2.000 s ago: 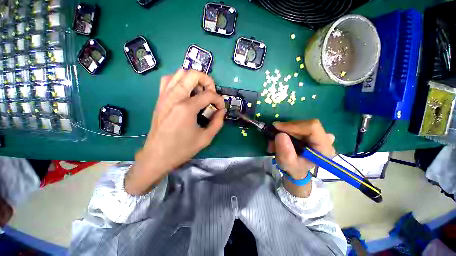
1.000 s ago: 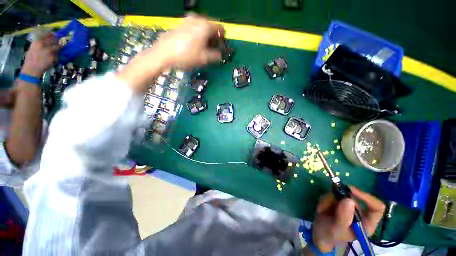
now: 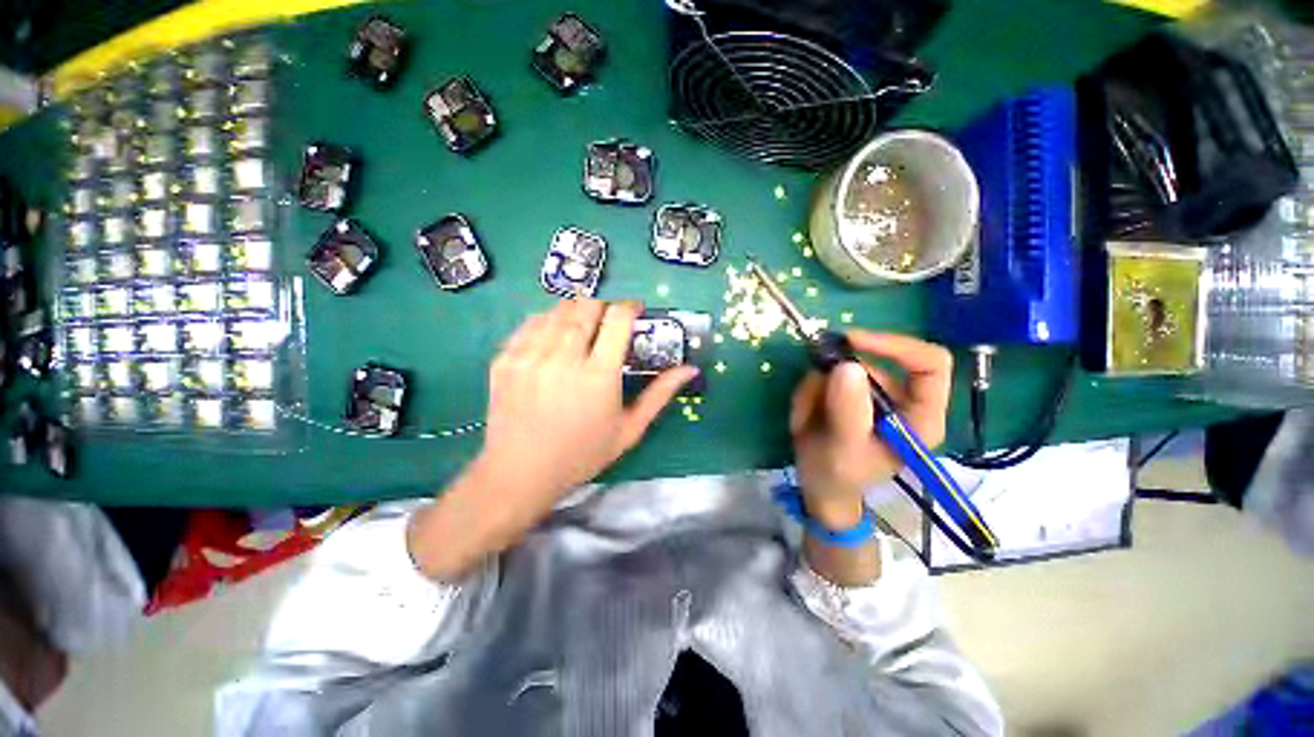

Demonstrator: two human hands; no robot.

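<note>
My left hand (image 3: 562, 389) lies over the dark fixture (image 3: 696, 326), its fingers and thumb around a black watch housing (image 3: 660, 346) with silvery parts inside. My right hand (image 3: 869, 418) holds the blue soldering iron (image 3: 930, 468) like a pen. The iron's thin metal tip points up and left over the pile of tiny pale-yellow squares (image 3: 752, 308), right of the fixture and apart from the housing. A thin solder wire (image 3: 418, 432) runs across the mat towards my left hand; its end is hidden.
Several black housings (image 3: 456, 252) lie spread on the green mat. A clear blister tray (image 3: 173, 245) is at left. At right stand a whitish tub (image 3: 896, 209), black fan (image 3: 771, 94), blue soldering station (image 3: 1020, 216) and yellowish sponge (image 3: 1154, 310). Another person's sleeve (image 3: 65, 576) shows at lower left.
My left hand has come back from the far side of the bench to the fixture, where a housing now sits. The iron remains over the yellow squares. The view has shifted and turned.
</note>
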